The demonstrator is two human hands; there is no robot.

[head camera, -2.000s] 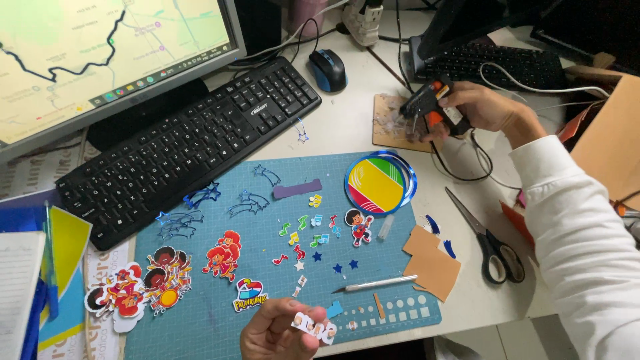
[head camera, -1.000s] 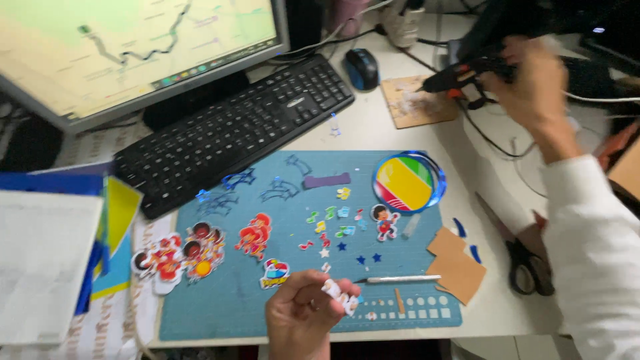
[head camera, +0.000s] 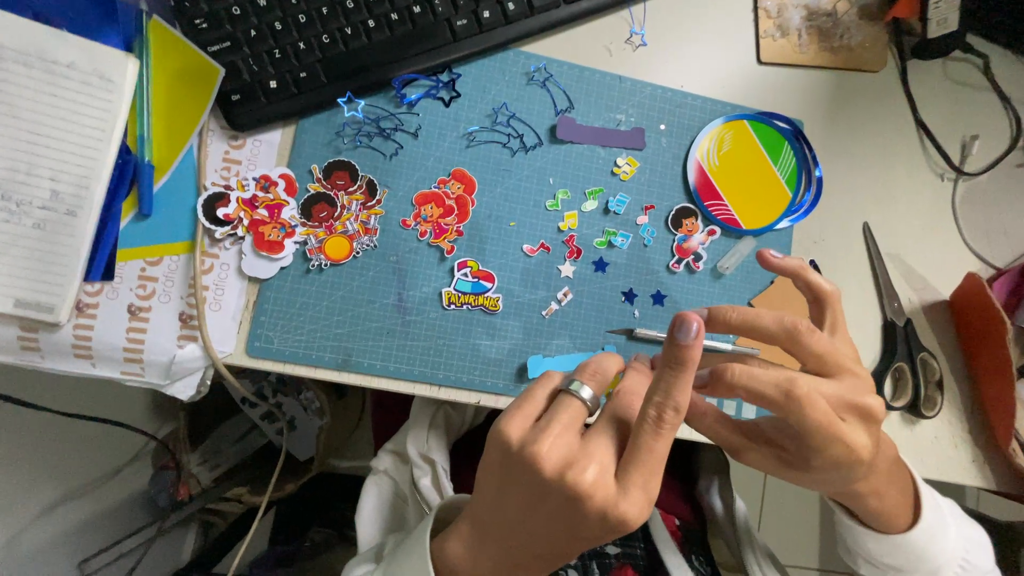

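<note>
My left hand, with a ring, is raised at the mat's near edge, its fingers curled over a small piece of which only a yellow bit shows. My right hand meets it from the right, fingers spread and fingertips close to the left fingers; whether it grips anything is hidden. Just beyond lies a craft knife, beside a light blue paper strip. Farther up the blue cutting mat are paper music notes, small dark blue stars, a guitar player cutout and a round striped piece.
Black-handled scissors lie right of the mat. A black keyboard borders its top left, and an open notebook is at far left. A stained wooden board and a black cable are at the top right.
My right hand has let go of the glue gun near the board and come down beside my left hand. The white printed piece seen earlier in my left fingers is now mostly hidden. The view has tilted down.
</note>
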